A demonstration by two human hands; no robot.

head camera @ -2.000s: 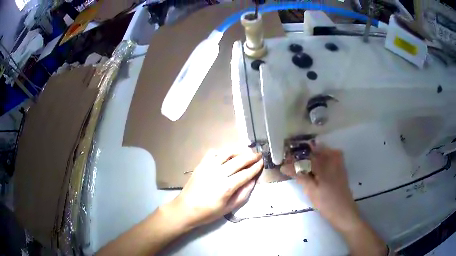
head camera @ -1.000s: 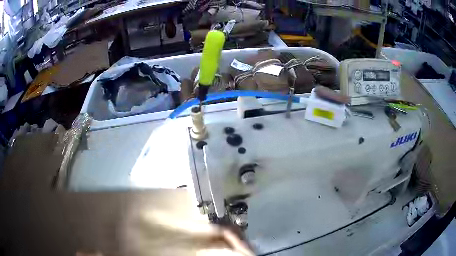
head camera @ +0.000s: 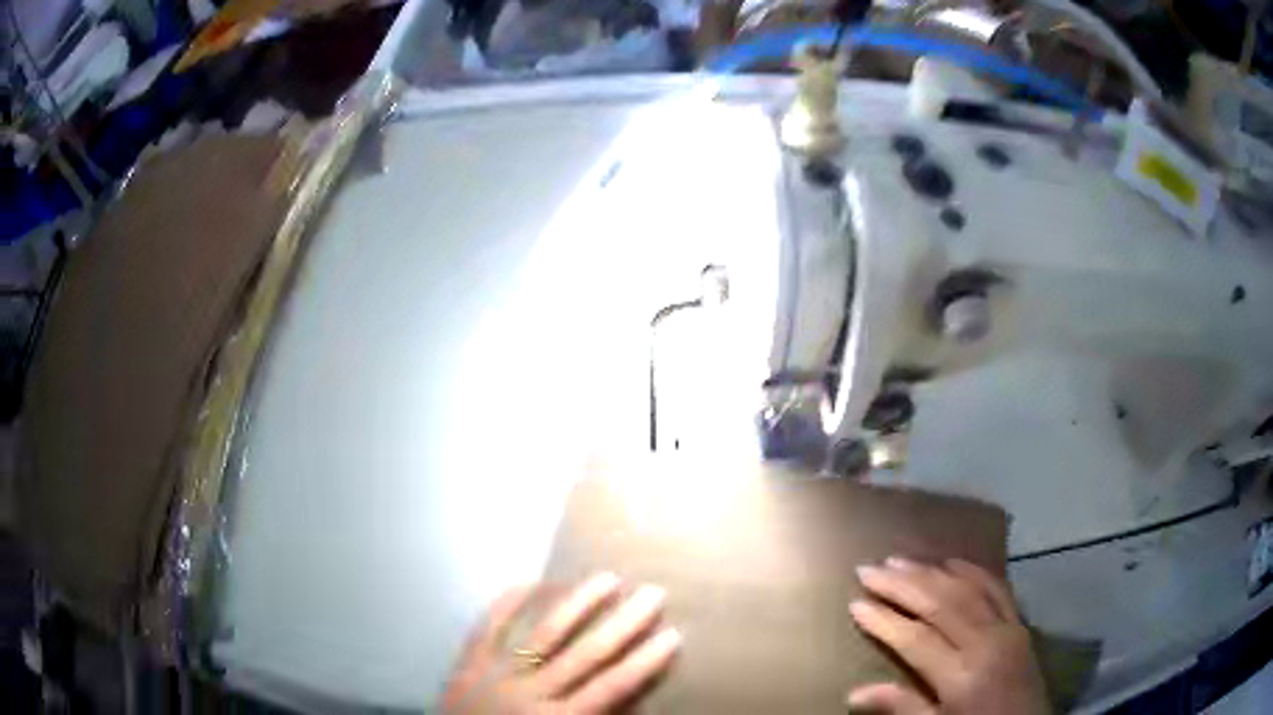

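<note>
A brown garment panel (head camera: 761,587) lies on the white table at the lower middle, its far edge just before the needle area (head camera: 793,426) of the white sewing machine (head camera: 1061,279). My left hand (head camera: 579,654) lies on the panel's left part, fingers spread, with a ring on one finger. My right hand (head camera: 949,631) lies on its right part. Both hands are slightly blurred and partly cut off by the bottom edge. The presser foot is too blurred to tell its position.
A stack of brown cut panels (head camera: 140,335) lies at the left beside a plastic-wrapped edge strip (head camera: 265,335). Bright lamp glare covers the table left of the machine head. A cream post (head camera: 814,105), a blue tube (head camera: 894,42) and a white box with a yellow label (head camera: 1167,175) are at the top.
The view has tilted down again. The large panel under the head two seconds ago no longer lies there. The brown cloth now lies nearer me, with both hands flat on it.
</note>
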